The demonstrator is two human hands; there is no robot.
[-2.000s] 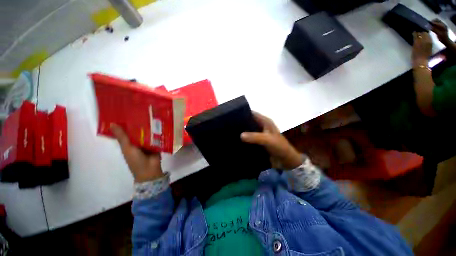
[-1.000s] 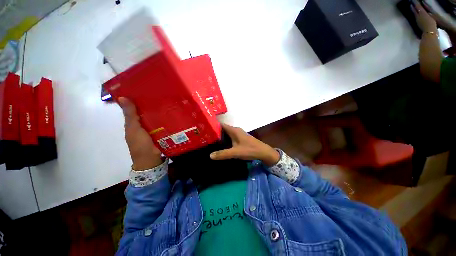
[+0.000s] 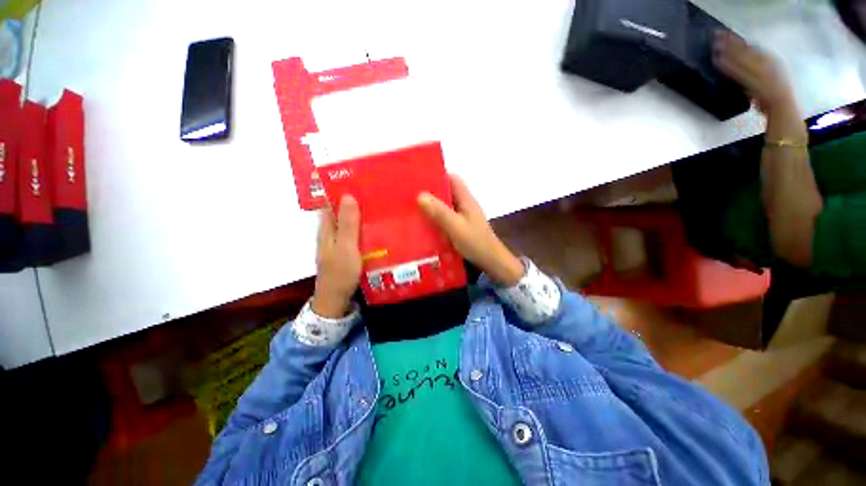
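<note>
A red outer sleeve (image 3: 403,214) is around a black inner gift box (image 3: 418,318), whose lower end sticks out towards my body. My left hand (image 3: 339,254) holds the sleeve's left side, with the thumb on its red face. My right hand (image 3: 475,231) holds its right side. The sleeve's face shows a white barcode label and a short yellow line. Red flat sleeve blanks (image 3: 296,128) with a pale part lie on the table just behind the held sleeve, which partly hides them.
Finished sleeved boxes (image 3: 66,171) stand in a row at left. A black smartphone (image 3: 207,90) lies on the white table (image 3: 475,81). Black boxes (image 3: 622,43) are at the back right, where a co-worker's hand (image 3: 755,71) touches one. A red stool (image 3: 707,275) is below right.
The sleeve has moved from tilted at left to in front of my chest, now around the black box. Both hands have closed in on its sides. The co-worker's box has come beside the black stack.
</note>
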